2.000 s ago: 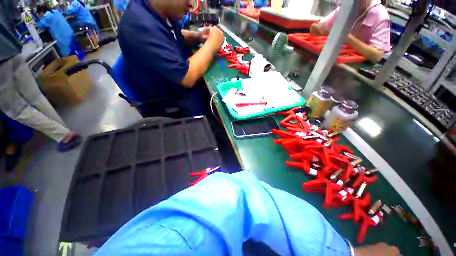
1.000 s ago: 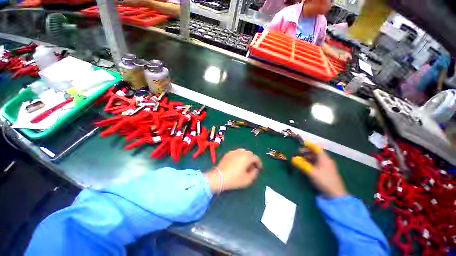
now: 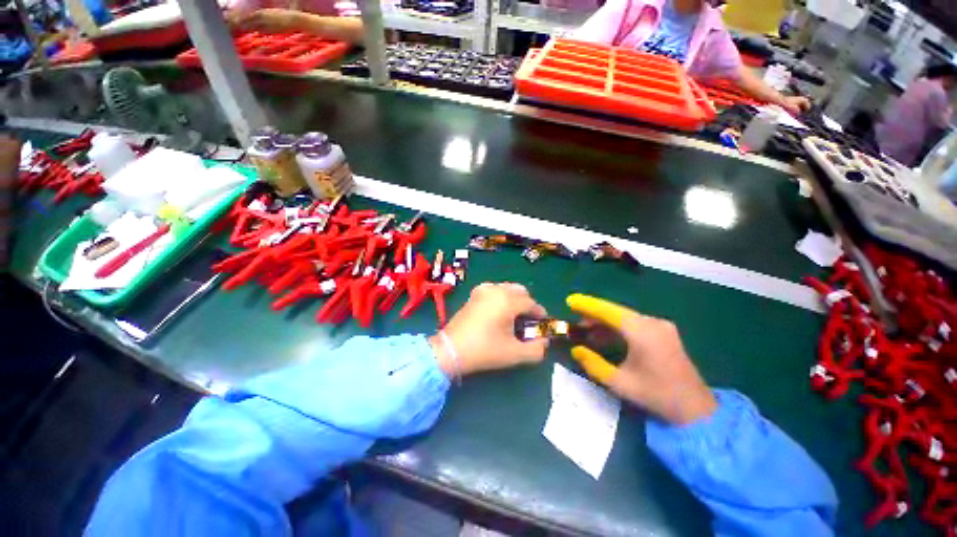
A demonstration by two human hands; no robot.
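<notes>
A small black and gold-brown module (image 3: pixel 548 328) is at the fingertips of my left hand (image 3: pixel 493 330), just above the bench. My right hand (image 3: pixel 653 362), with yellow finger cots on thumb and finger, is beside the module's right end, its thumb and finger spread apart. The module's dark right end lies between them; contact there is unclear. A white wipe (image 3: pixel 583 422) lies on the bench below my hands. Several similar modules (image 3: pixel 533 250) lie in a row along the white line (image 3: pixel 672 257).
Red spring clamps (image 3: pixel 336 262) are heaped at left, with bottles (image 3: pixel 323 166) behind and a green tray (image 3: pixel 100 292) and flat dark slab (image 3: pixel 178 304) beside them. A second clamp pile (image 3: pixel 892 367) is at right. A person in pink (image 3: pixel 714 52) is behind an orange-red divided tray (image 3: pixel 614 84).
The view has swung from the black compartment tray to the bench. My right hand has moved left toward my left hand, and a module now sits at my left fingertips.
</notes>
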